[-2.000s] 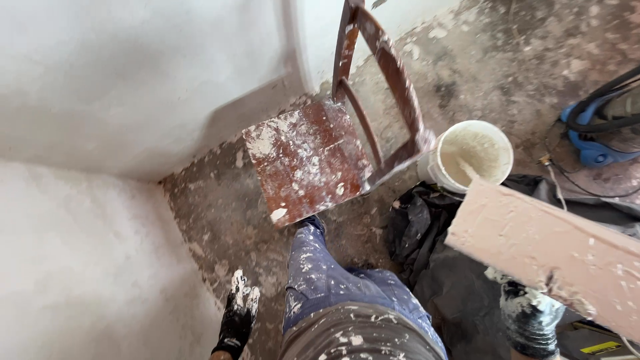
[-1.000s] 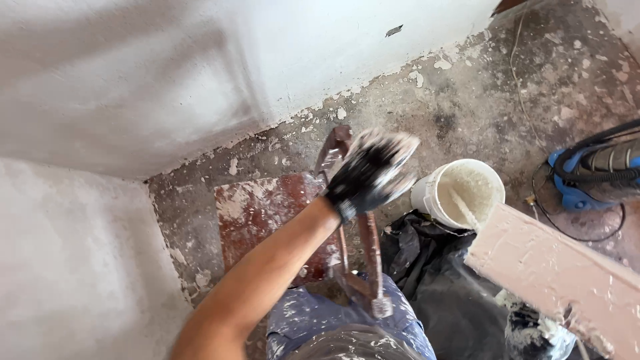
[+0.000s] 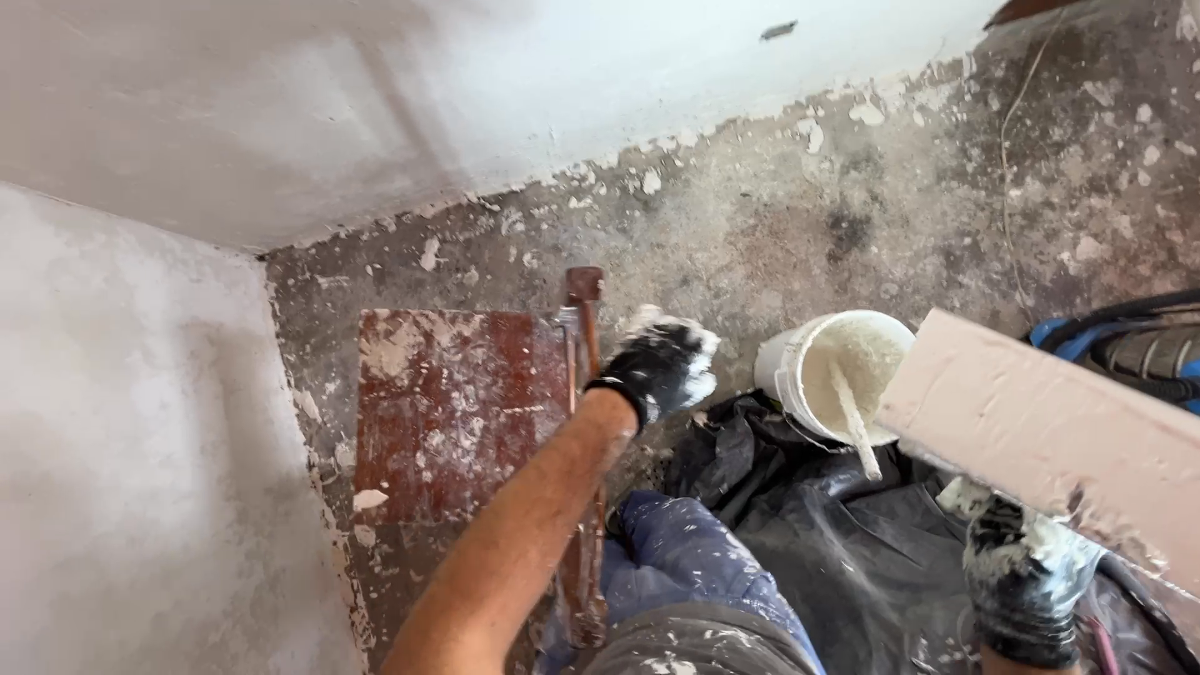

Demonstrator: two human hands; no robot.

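My left hand point(image 3: 662, 367), in a black glove smeared with white plaster, is reached out over the floor just right of the chair's back; its fingers look curled and no object shows in it. The wooden chair point(image 3: 450, 412), its reddish seat spattered with plaster, stands at the left with its back point(image 3: 586, 562) along my forearm. My right hand point(image 3: 1027, 562), also gloved and smeared, holds a long wide plastering blade point(image 3: 1050, 431) coated with pale plaster. Left of the blade is a white bucket point(image 3: 783, 361) with pale mix and a coated stick point(image 3: 851, 417) in it.
Crumpled black plastic sheeting point(image 3: 844, 553) lies beside my legs under the bucket side. A blue and black machine with a hose point(image 3: 1144, 342) stands at the right edge. White walls point(image 3: 150, 422) meet at the left corner. Plaster flakes dot the concrete floor point(image 3: 769, 225), where a thin cable point(image 3: 1006, 159) runs.
My left hand has come up from the lower left and across the chair to its right side. The chair has turned, its back now nearer my legs. My right hand still holds the blade.
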